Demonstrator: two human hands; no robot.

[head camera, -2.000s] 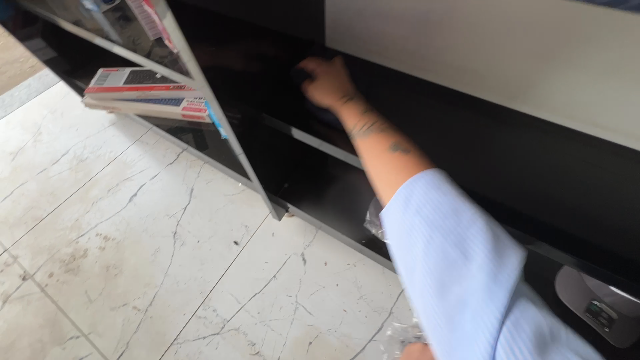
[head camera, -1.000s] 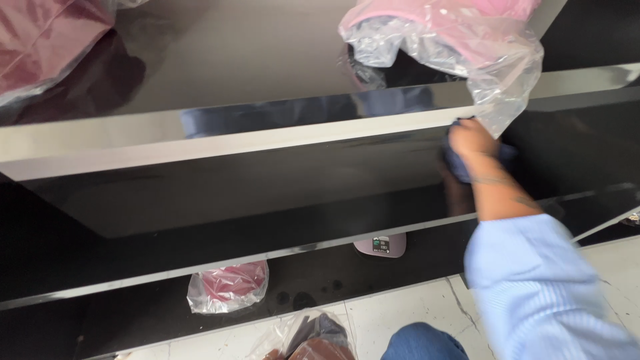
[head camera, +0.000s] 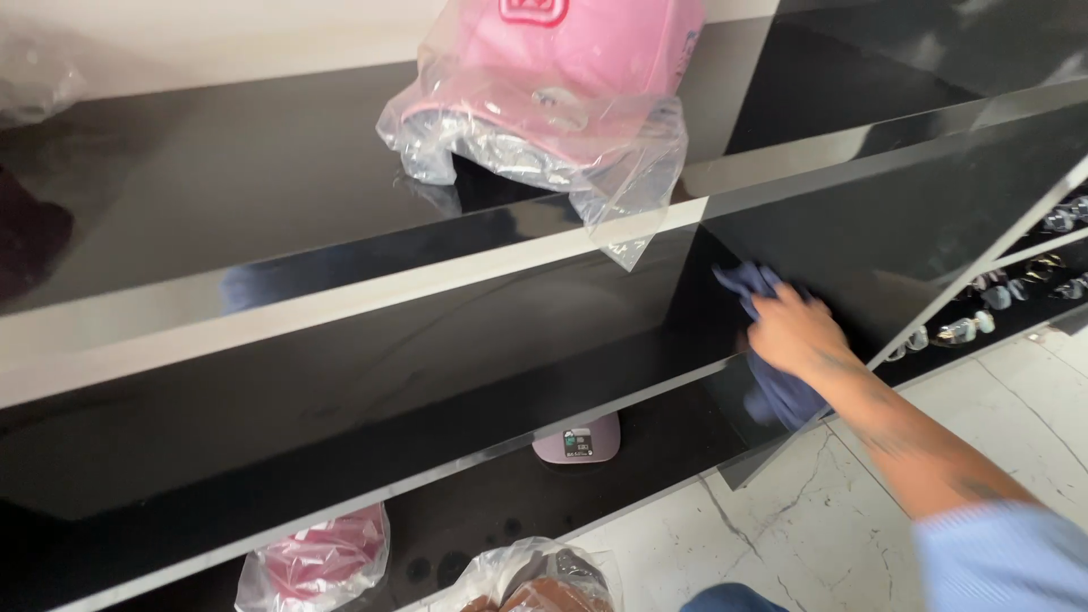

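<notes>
My right hand (head camera: pixel 795 331) grips a dark blue cloth (head camera: pixel 786 387) at the right end of a glossy black shelf (head camera: pixel 510 340). The cloth hangs down over the shelf's front edge. Above and to the left, a pink cap (head camera: pixel 561 51) in a clear plastic bag rests on the upper shelf (head camera: pixel 255 170), and a corner of the bag hangs over the edge. My left hand is out of view.
On the lowest shelf are a mauve cap brim (head camera: pixel 586 442) and a bagged dark pink item (head camera: pixel 327 552). A bagged brown item (head camera: pixel 544 586) is at the bottom. Eyeglasses (head camera: pixel 965 327) fill racks at the right, above a marble-look tiled floor (head camera: pixel 807 510).
The view has swung from the left part of the shelving to the capped section. My right hand with the cloth is now lower, at the shelf's front edge, away from the bag's corner.
</notes>
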